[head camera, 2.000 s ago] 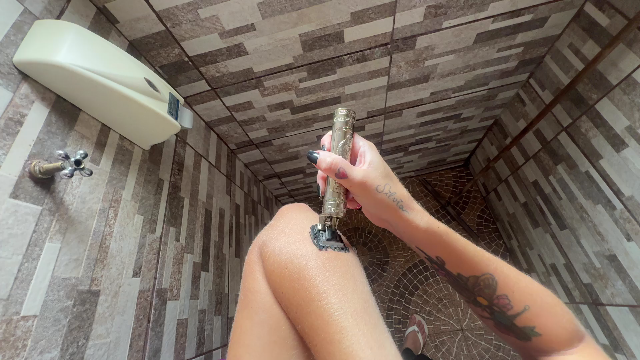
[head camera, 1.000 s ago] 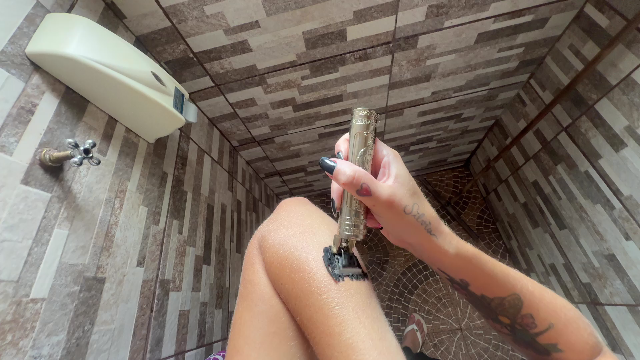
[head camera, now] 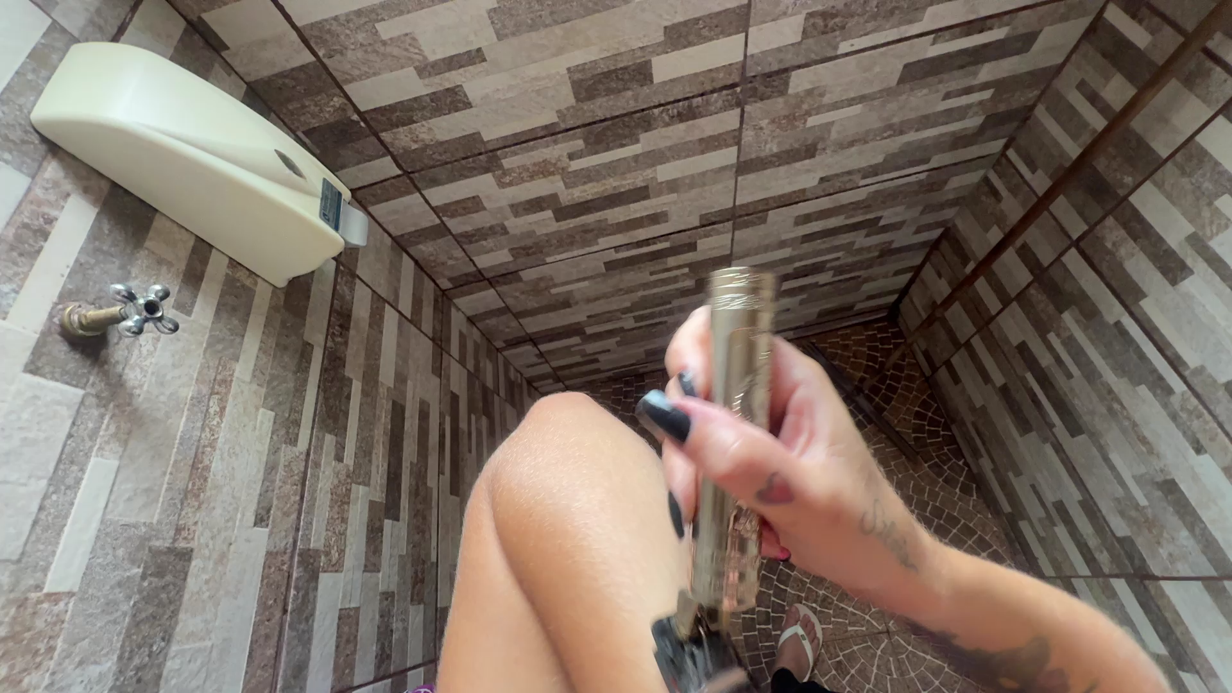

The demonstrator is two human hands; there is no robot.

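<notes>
My right hand is closed around a gold-coloured metal hair trimmer with an engraved body, held upright with its head down. The trimmer's black comb guard is at the side of my raised thigh, near the bottom edge; blur hides whether it touches the skin. Dark nail polish shows on the thumb and some fingers. My left hand does not appear.
A cream plastic dispenser is mounted on the tiled wall at the upper left, above a metal tap with a cross handle. A foot in a white flip-flop stands on the mosaic floor.
The trimmer in my right hand has moved down along the thigh, away from the knee, where its guard lay on the skin in the earlier frames.
</notes>
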